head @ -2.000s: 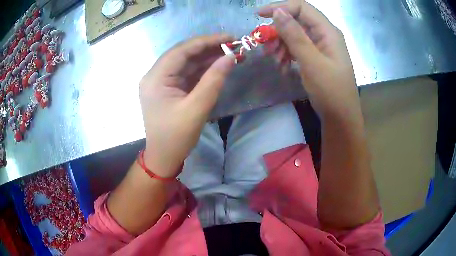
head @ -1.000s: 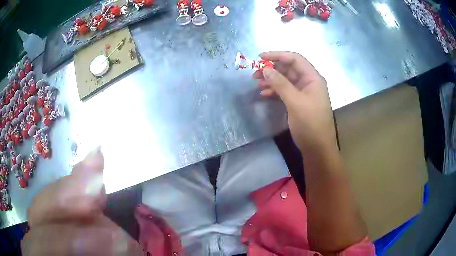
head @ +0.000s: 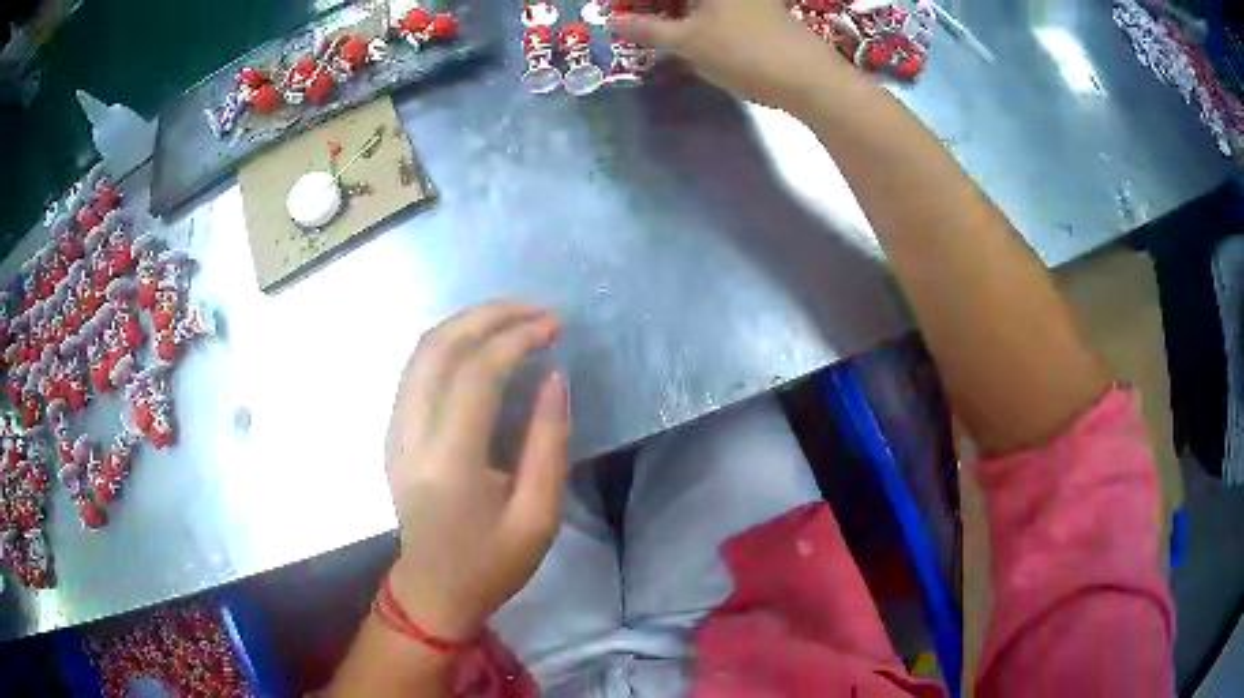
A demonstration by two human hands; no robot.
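My right hand point(head: 730, 44) is at the top edge. Its fingertips close on the upper part of a red-and-white figurine point(head: 629, 57), which lies on the metal bench at the right end of a short row. Other figurines point(head: 583, 62) lie beside it, their round clear-white bases towards me. The fingers hide the held figurine's head. My left hand point(head: 478, 443) is empty above the bench's front edge, its thumb and fingers apart.
A cardboard pad point(head: 280, 251) carries a white round dish point(head: 314, 199) and a thin stick. Behind it is a dark tray point(head: 184, 175) of red pieces. A figurine pile point(head: 96, 321) spreads at left, more figurines point(head: 887, 41) lie upper right. A blue crate of red pieces point(head: 171, 652) is below.
My right hand has carried the figurine forward to the row at the top of the view. My left hand has moved right, from the lower left to above the bench edge, and stays empty.
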